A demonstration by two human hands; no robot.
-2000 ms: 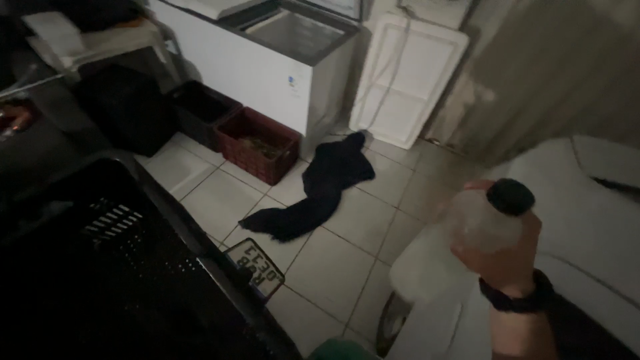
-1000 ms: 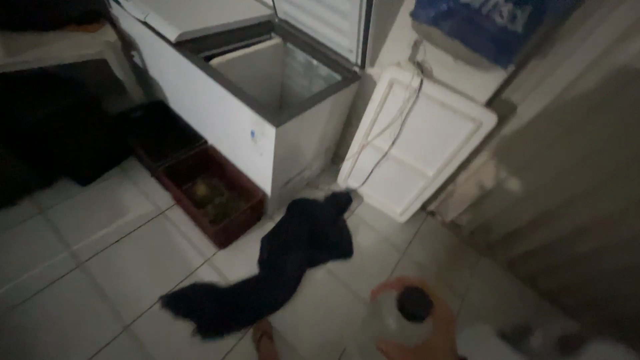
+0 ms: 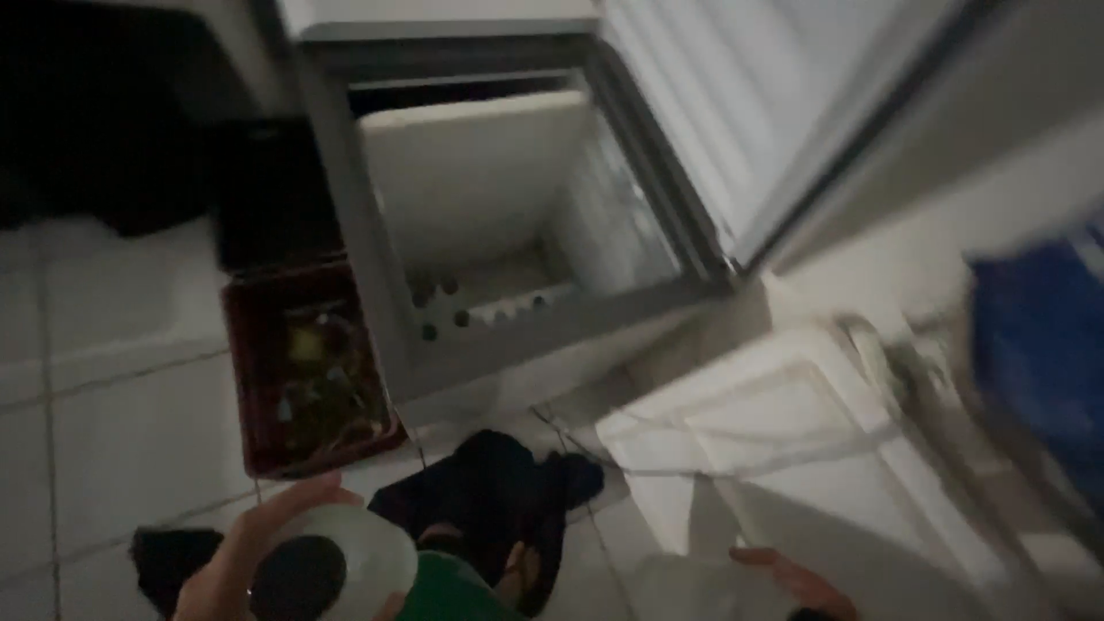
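At the lower left, my left hand [image 3: 228, 552] grips a pale translucent bottle [image 3: 379, 548] with a dark cap facing up. My right hand [image 3: 789, 578] is low on the right, partly cut off by the bottom edge. Its fingers are beside a blurred pale shape [image 3: 690, 586], perhaps another container; whether it is held I cannot tell. Ahead stands a chest freezer [image 3: 517, 349] with its lid [image 3: 733, 112] raised. Inside, several bottles with dark caps [image 3: 462, 318] stand near the front. A green garment [image 3: 457, 591] shows below, between my hands.
A dark red crate [image 3: 250, 371] with mixed contents stands left of the freezer, beside a black crate [image 3: 267, 190]. A dark cloth [image 3: 474, 483] lies on the tiles near a foot [image 3: 517, 569]. A white panel [image 3: 776, 414] and a blue bag or sheet [image 3: 1035, 345] are at right.
The view has moved nearer to the open freezer. My left hand, unseen before, now shows around a capped bottle. Earlier my right hand held such a bottle.
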